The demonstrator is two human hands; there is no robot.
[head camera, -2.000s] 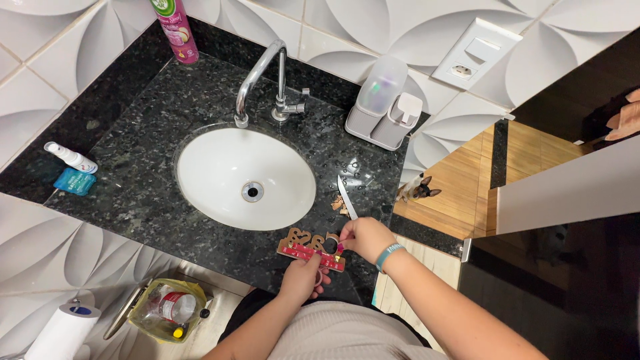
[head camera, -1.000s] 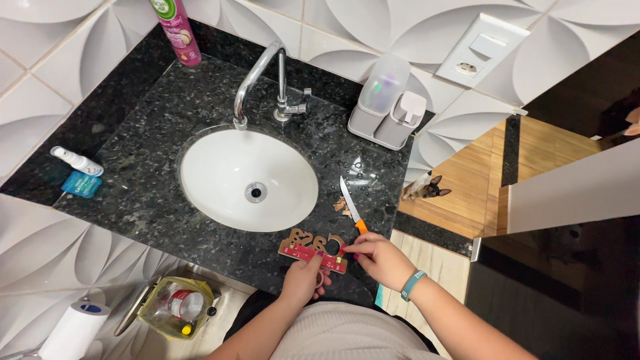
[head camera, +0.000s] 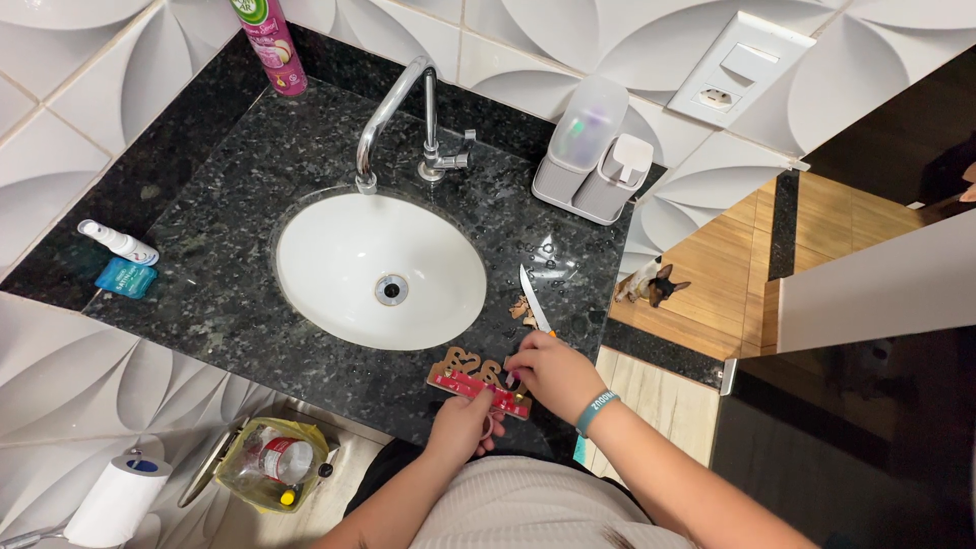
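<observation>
A flat brown cut-out piece (head camera: pixel 462 361) with number-like shapes and a red strip (head camera: pixel 480 393) along its lower side lies over the counter's front edge. My left hand (head camera: pixel 463 424) grips its lower edge, thumb on the red strip; a pink ring, perhaps a scissors handle, shows by the fingers. My right hand (head camera: pixel 550 375), with a teal wristband, pinches at the piece's right end; whether something small is between the fingertips cannot be told. Just beyond that hand lies a knife (head camera: pixel 535 299), its orange handle mostly hidden, beside small brown scraps (head camera: pixel 520 307).
Behind is a white oval sink (head camera: pixel 343 267) with a chrome faucet (head camera: pixel 393 114). A soap dispenser set (head camera: pixel 591 164) and a pink spray can (head camera: pixel 274 53) stand along the wall. A trash bin (head camera: pixel 263 465) is below left; a dog (head camera: pixel 648 284) is on the floor at right.
My right hand was low by the knife's orange handle a second ago, leaving that handle in sight; now it has moved up over the piece's right end and covers most of the handle.
</observation>
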